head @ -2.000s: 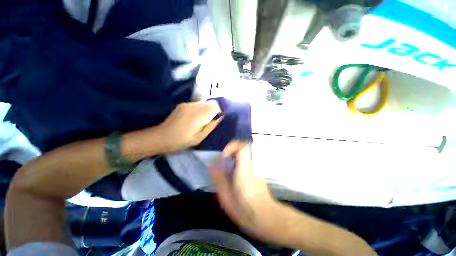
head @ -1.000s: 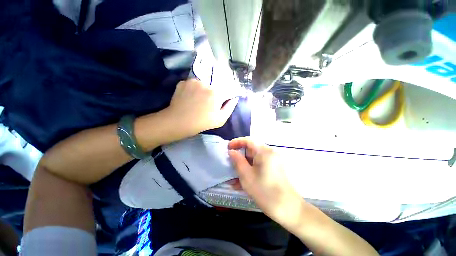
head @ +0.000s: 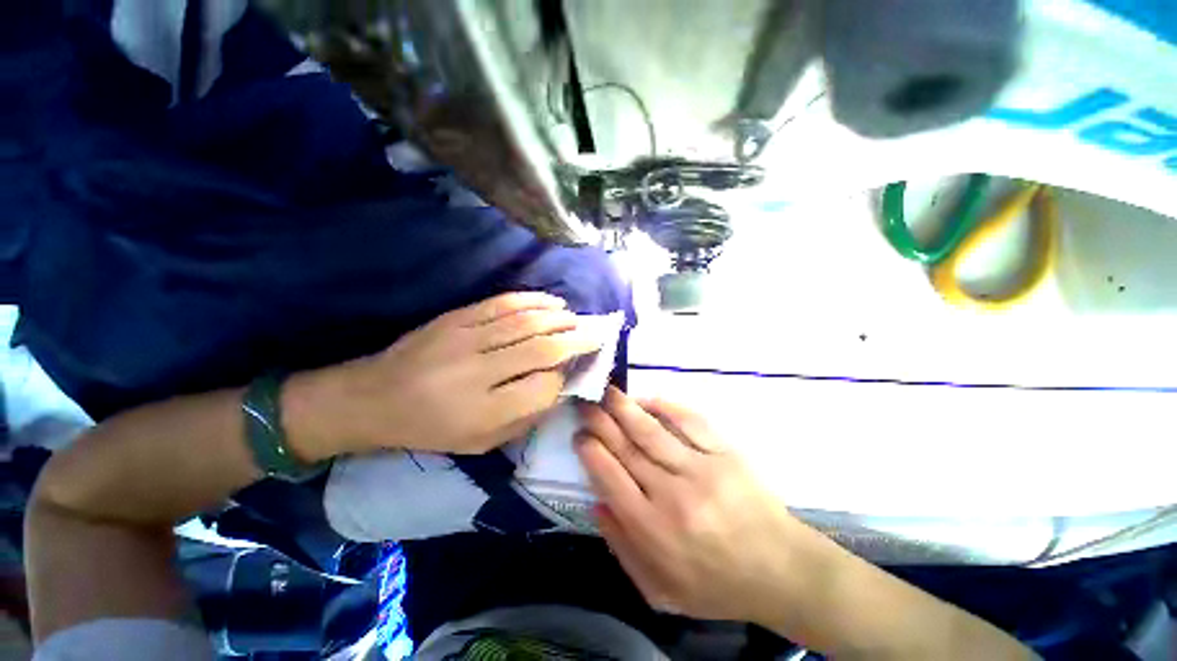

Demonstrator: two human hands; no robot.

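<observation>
Navy cloth (head: 323,245) is heaped left of the needle, and its edge runs under the bright lamp at the presser foot (head: 617,239). My left hand (head: 458,375) lies on the cloth and holds a small white folded piece (head: 594,362) at its fingertips, just in front of the foot. My right hand (head: 684,497) has its fingertips at the lower edge of the same work, touching or nearly touching it. White pocket cloth (head: 387,495) with a navy strip lies below my left hand. The needle tip is lost in glare.
The sewing machine head (head: 684,78) fills the top centre, with a grey round knob (head: 919,65) on it. Scissors with green and yellow loops (head: 991,265) lie on the bed, right. A measuring strip (head: 839,529) edges the table's front.
The view has shifted, so the machine head covers more of the top. The navy cloth now covers the white cloth left of the needle. A white folded piece now shows at my left fingertips.
</observation>
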